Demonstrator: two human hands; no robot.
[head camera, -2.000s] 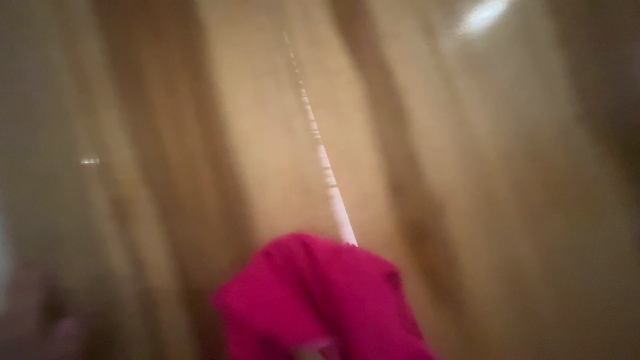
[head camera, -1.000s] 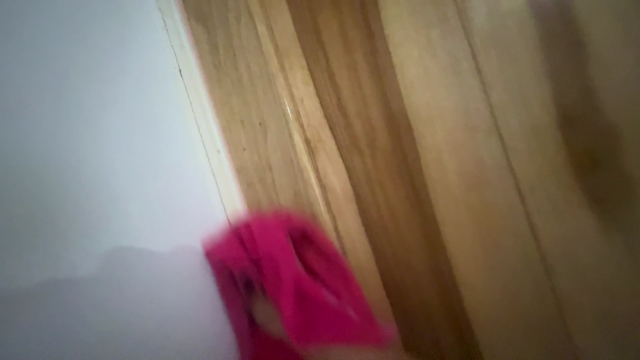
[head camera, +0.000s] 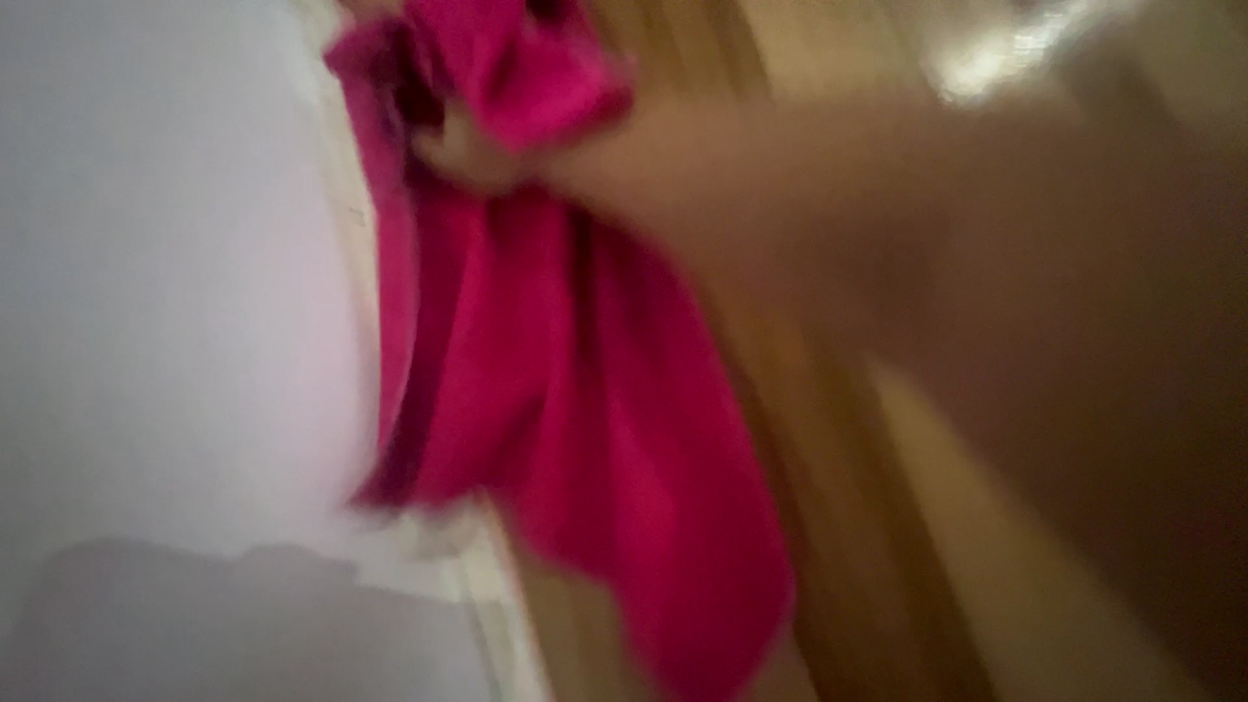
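A crumpled bright pink cloth (head camera: 585, 390) hangs in folds from my right hand (head camera: 478, 156), which reaches in from the right with the forearm behind it. My fingers are closed around the cloth's upper part, and some of it bunches over them. The cloth lies along the line where the wood planks meet a white wall. Much of the hand is blurred or covered by the fabric. My left hand is out of view.
The pale wall (head camera: 175, 292) fills the left side, with a shadow low on it. A whitish baseboard (head camera: 497, 624) borders the brown plank floor (head camera: 887, 604). Light glares off the boards at upper right.
More of the cloth and my right forearm now show, higher in the picture. The cloth hangs longer than it did. The wall came into view after the oldest frame as the view moved.
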